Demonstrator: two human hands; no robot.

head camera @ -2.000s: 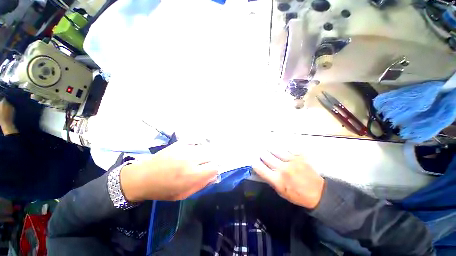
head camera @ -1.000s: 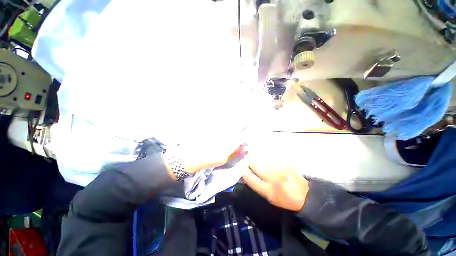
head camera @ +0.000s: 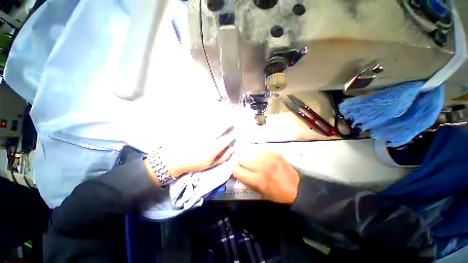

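The pale blue garment (head camera: 82, 77) is heaped left of the needle and hangs over the table's front edge; its middle is overexposed. My left hand (head camera: 197, 154), with a metal watch at the wrist, lies on the garment, its fingertips near the table edge. My right hand (head camera: 269, 174) pinches the garment's edge beside it, thumb and fingers together. Both hands are in front of the presser foot (head camera: 260, 110), not touching it. A small royal blue patch (head camera: 219, 191) shows below the hands.
The cream machine head (head camera: 328, 56) fills the upper right. Red-handled snips (head camera: 315, 119) and black scissor handles (head camera: 343, 123) lie right of the needle. A light blue fringed bundle (head camera: 392, 110) hangs at right. Dark blue cloth (head camera: 436, 180) lies at lower right. Part of another machine shows at far left.
The view has shifted, with the machine head now nearer the middle. The hands have come closer to the presser foot with the garment. The pale cloth now covers most of the blue part seen earlier.
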